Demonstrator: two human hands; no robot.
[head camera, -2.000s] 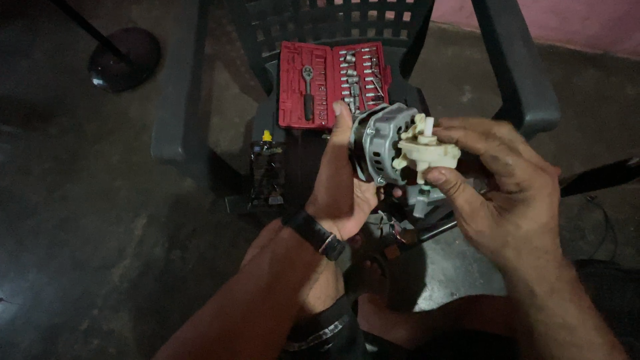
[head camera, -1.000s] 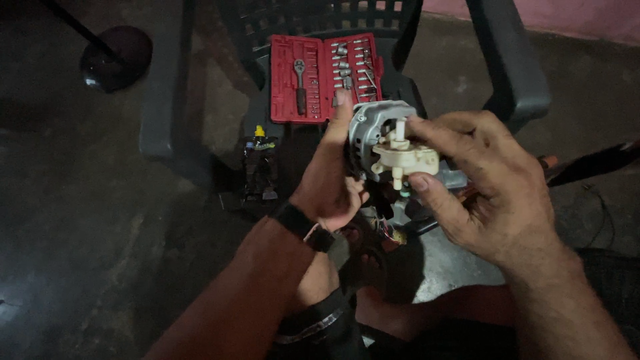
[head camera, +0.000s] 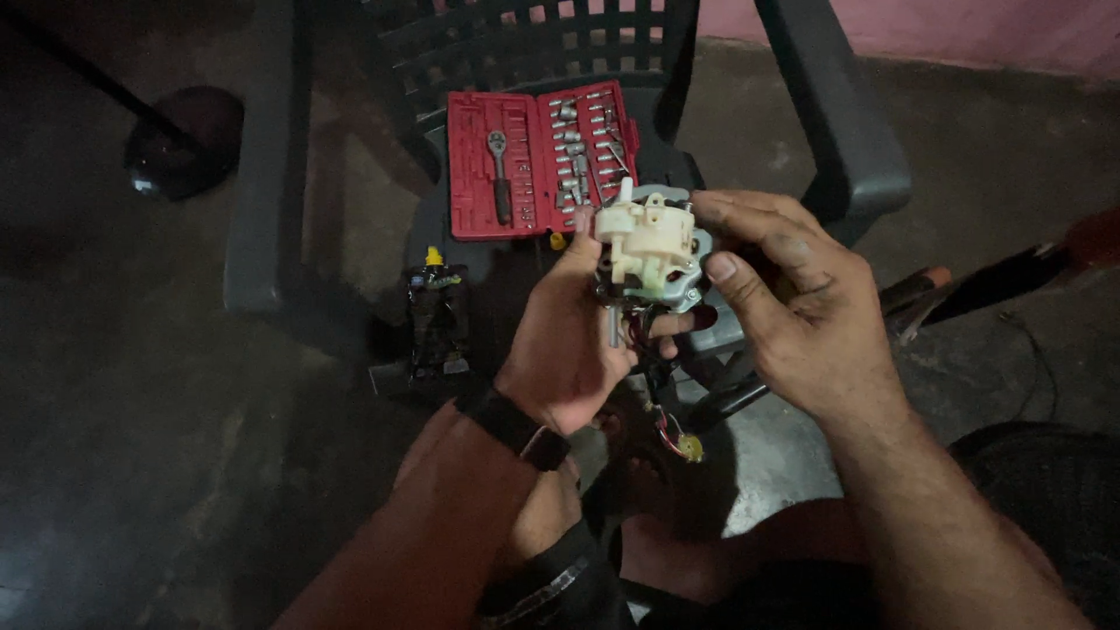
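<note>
My left hand (head camera: 569, 337) holds an electric fan motor (head camera: 687, 284) with a metal housing. A cream plastic gearbox (head camera: 652, 232) lies against the motor's face, toward the camera. A metal shaft (head camera: 613, 326) points down below it. My right hand (head camera: 801, 297) is at the right side, thumb and fingers apart and close to the motor's edge; whether the fingertips touch it I cannot tell. Wires hang under the motor to a small yellowish round part (head camera: 690, 448).
Behind the motor, a red socket set case (head camera: 490, 225) lies open on a dark plastic chair (head camera: 267, 175), holding a ratchet (head camera: 499, 175) and sockets. A black bottle-like item with a yellow tip (head camera: 437, 315) is left of my hand. A round stand base (head camera: 188, 140) is at far left.
The motor has turned so that its gearbox side faces the camera. My right thumb and fingers, earlier on the cream gearbox, are now at the motor's right edge.
</note>
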